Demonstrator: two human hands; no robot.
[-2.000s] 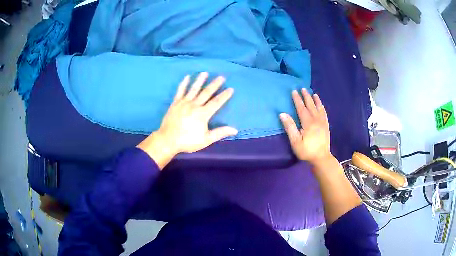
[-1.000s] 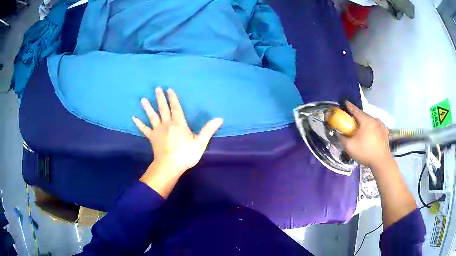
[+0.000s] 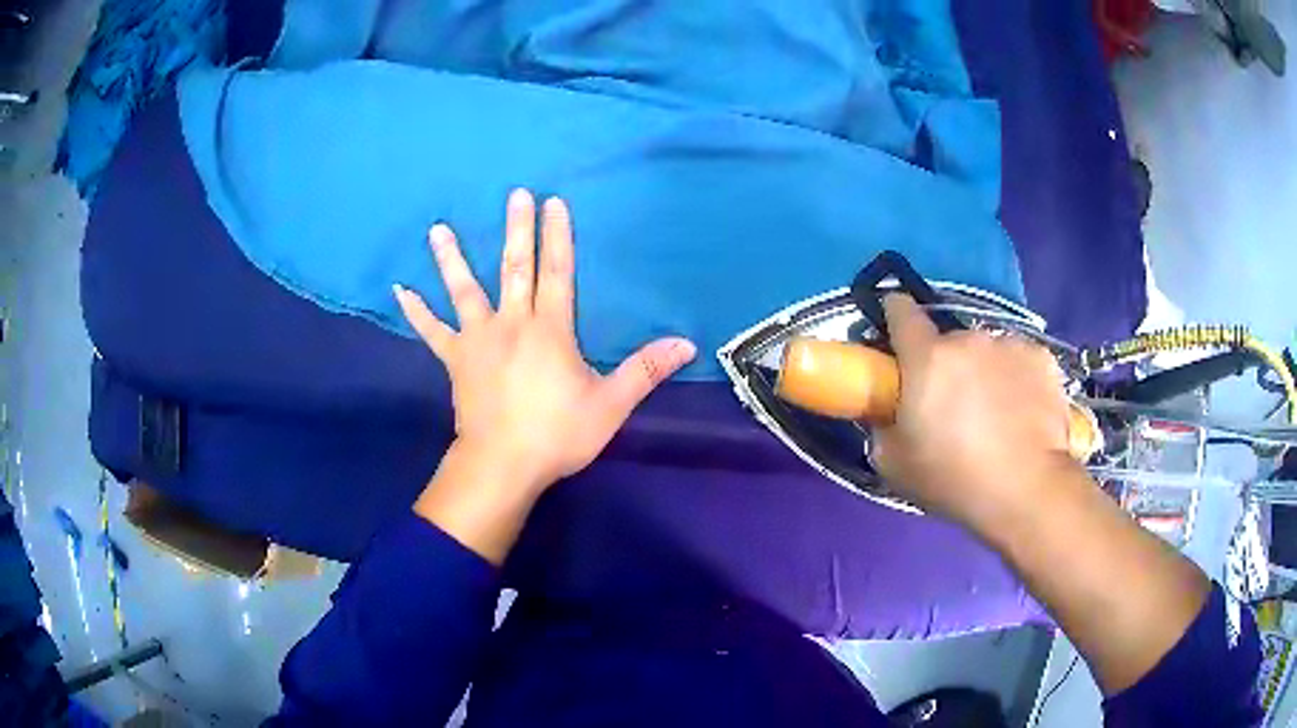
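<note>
A teal-blue garment [image 3: 683, 213] lies spread on the navy-purple padded pressing table [image 3: 683, 498], its curved edge towards me. My left hand [image 3: 526, 356] lies flat with fingers spread on the garment's near part, holding nothing. My right hand [image 3: 981, 413] grips the orange-brown handle of the steam iron [image 3: 775, 349], one finger near its black lever. The iron's pointed tip faces left, close to my left thumb. The iron overlaps the garment's near right edge and the purple cover. Its soleplate is hidden underneath.
A crumpled teal heap [image 3: 142, 71] is at the far left. A yellow braided hose [image 3: 1195, 339] and cables run from the iron to the right, above a metal rest [image 3: 1169, 477]. A cardboard box [image 3: 199, 533] is below the table at left. Something red [image 3: 1124, 22] is at the far right.
My right hand left the garment, took the iron from the right end and moved it left to the garment's edge. My left hand moved left, then stayed on the cloth. The view has shifted.
</note>
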